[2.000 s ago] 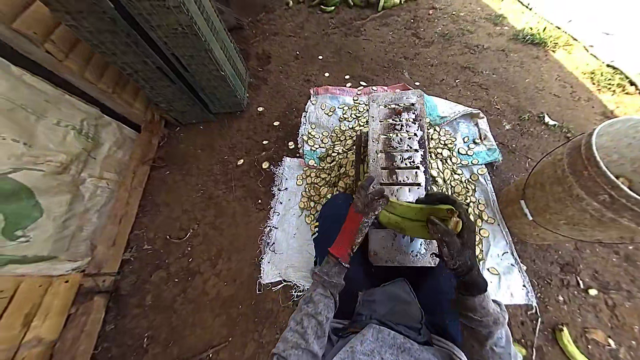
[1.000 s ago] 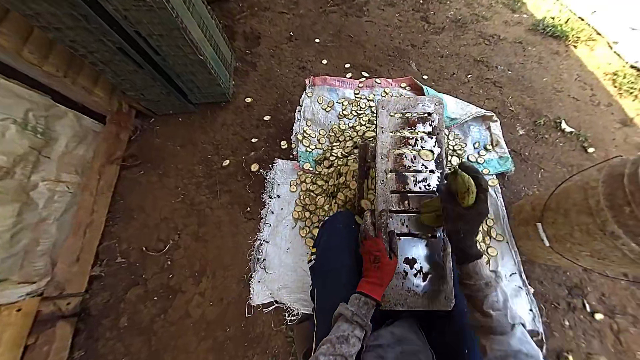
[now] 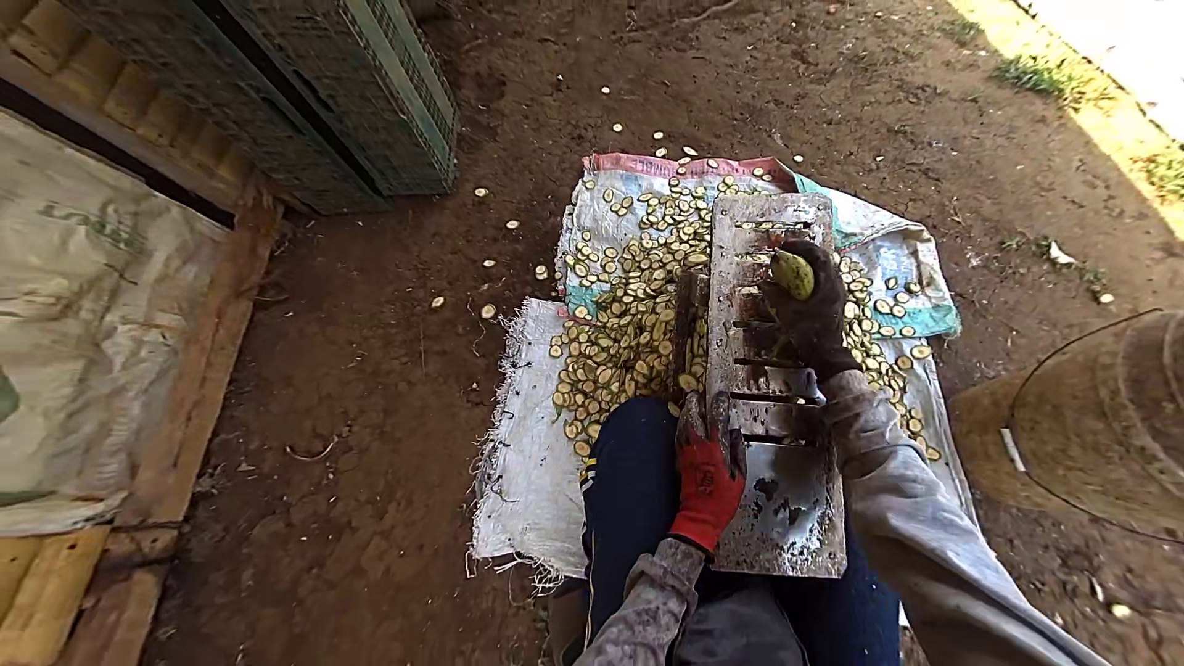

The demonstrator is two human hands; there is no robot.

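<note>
A long slicing board (image 3: 782, 532) with several crosswise slots and a bare metal end lies over my lap, pointing away from me. My left hand (image 3: 708, 476), in a red and dark work glove, grips the board's left edge near that end. In a dark, soiled glove, my right hand (image 3: 809, 310) is closed around green fruit, plantain or banana, on the slotted part; one rounded tip (image 3: 794, 275) shows, the rest is hidden by the glove. Round pale slices with green rims (image 3: 638, 342) lie spread under and beside the board on woven sacks (image 3: 532, 462).
A large stained bucket (image 3: 1091, 425) with a wire handle stands at the right. Green plastic crates (image 3: 398, 111) are at the upper left, beside a wooden frame (image 3: 199, 370) holding sacking. Loose slices (image 3: 487, 312) lie on the dirt floor.
My left hand has gone from the fruit to the board's left edge. The fruit, held by both hands two seconds ago, is in my right hand, which has since moved farther up the board.
</note>
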